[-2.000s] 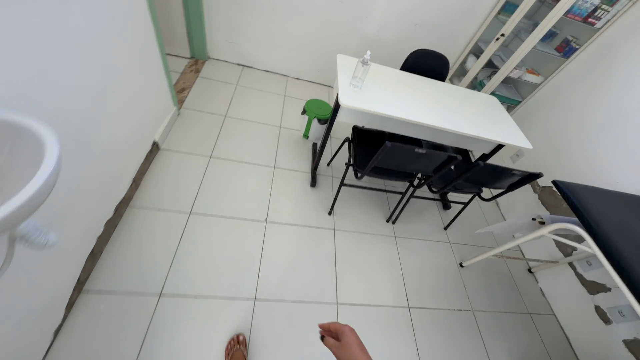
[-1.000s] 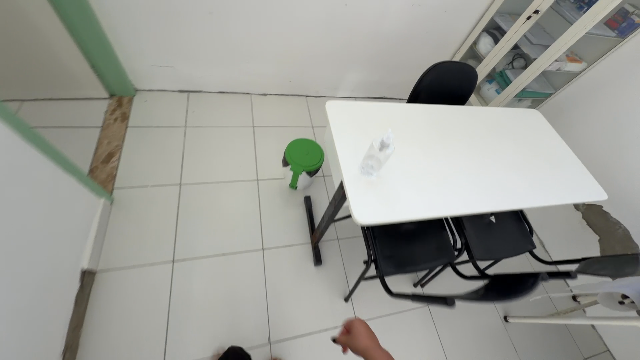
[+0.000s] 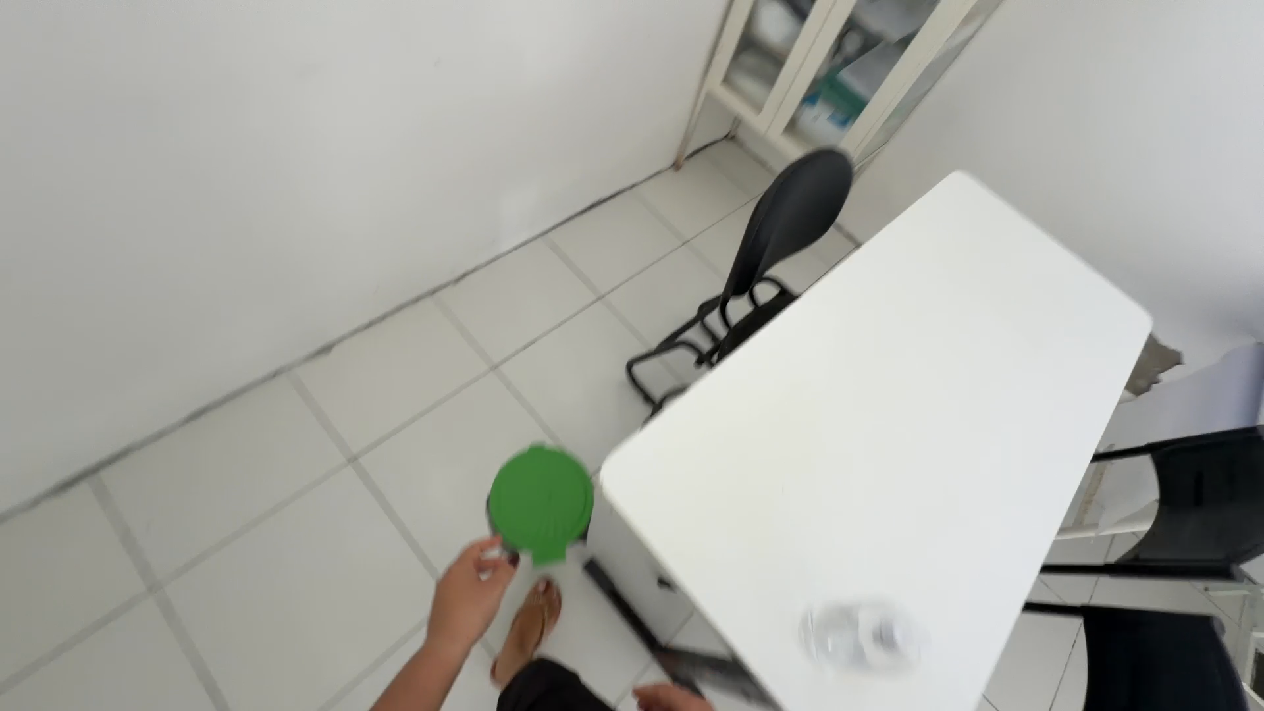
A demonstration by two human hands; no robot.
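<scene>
My left hand (image 3: pixel 472 591) is at the lower middle, its fingers curled beside the near left edge of a green-lidded pedal bin (image 3: pixel 541 502); whether a small dark thing at its fingertips is held or lies behind, I cannot tell. Only some fingers of my right hand (image 3: pixel 671 697) show at the bottom edge, near the side of a white table (image 3: pixel 889 425), and its grasp is not clear. A clear plastic pump bottle (image 3: pixel 861 634), blurred, stands on the table's near end.
A black chair (image 3: pixel 790 222) stands at the table's far side, and more black chairs (image 3: pixel 1200 504) are at the right. Behind is a glass-door cabinet (image 3: pixel 780 99). My sandalled foot (image 3: pixel 528 622) is on the tiled floor, by the dark table leg (image 3: pixel 622 602).
The view has come much nearer to the table and bin and has turned. My left hand now shows beside the green lid; in the earlier frames one hand shows low, away from the bin.
</scene>
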